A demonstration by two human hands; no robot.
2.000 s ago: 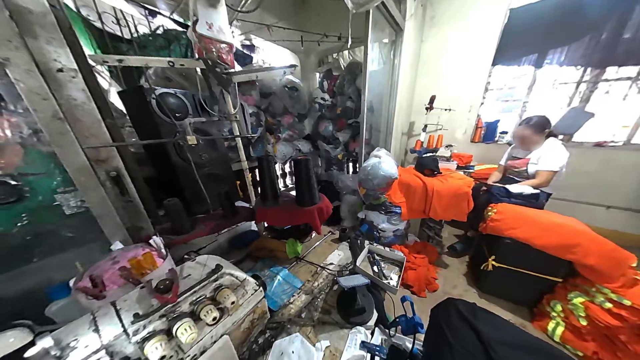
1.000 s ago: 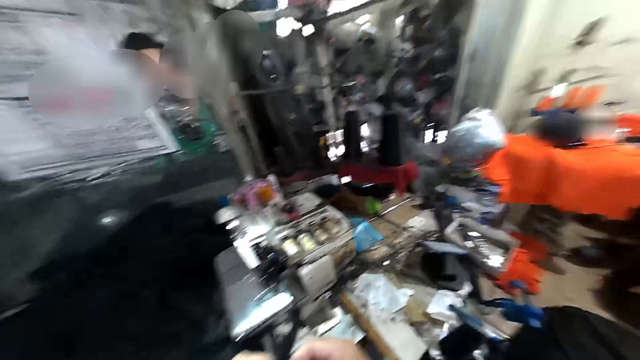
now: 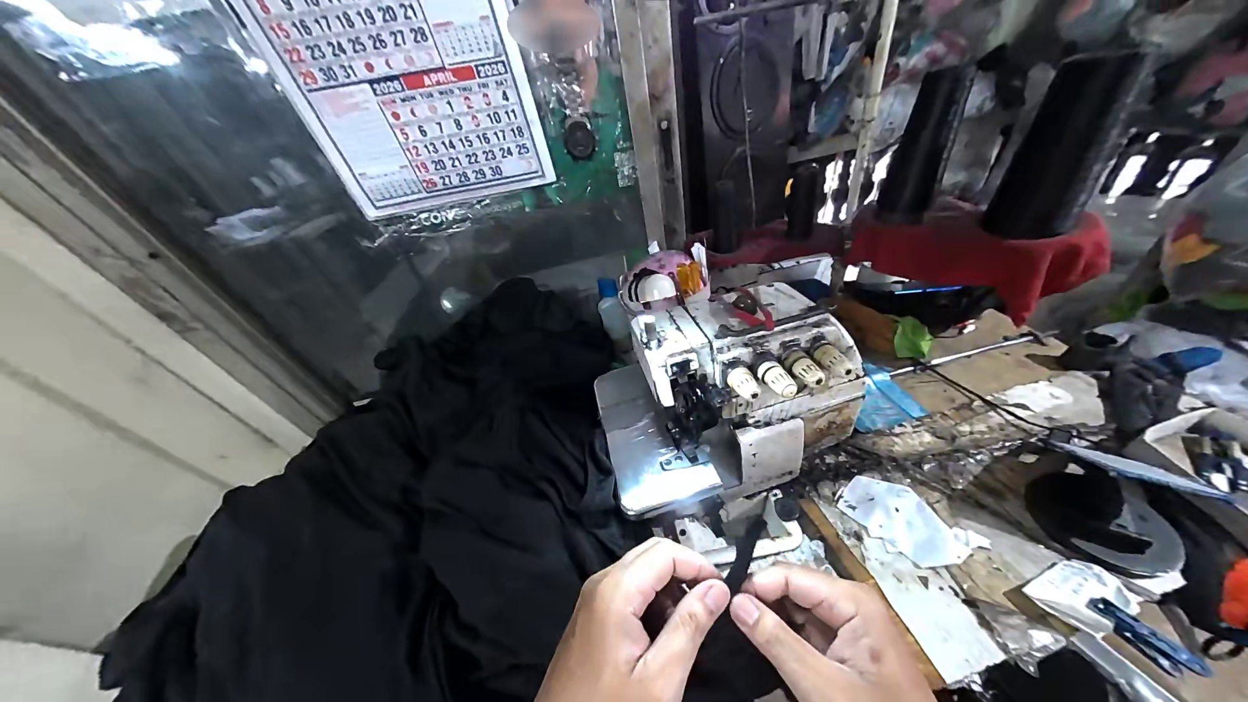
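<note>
My left hand [image 3: 639, 619] and my right hand [image 3: 829, 624] meet at the bottom centre, thumbs and fingers pinching a narrow black fabric strip [image 3: 745, 554] between them. The strip's free end points up toward the overlock sewing machine [image 3: 760, 361], which stands just beyond my hands. Its needle area and metal plate [image 3: 653, 458] face me, and several cream tension dials line its front. A large heap of black fabric [image 3: 390, 517] lies left of the machine and reaches down beside my left hand. Part of the strip is hidden by my fingers.
Cloth scraps [image 3: 902, 522], a blue thread snipper [image 3: 1150, 634] and a thin metal rod [image 3: 965, 353] lie on the cluttered table at right. Tall black thread cones [image 3: 1063, 146] stand on a red cloth [image 3: 1033, 255] behind. A calendar [image 3: 409, 97] hangs at upper left.
The view has swung left and down toward the overlock machine. Only fingertips showed at the bottom edge one second ago; now both hands are in view with the black strip.
</note>
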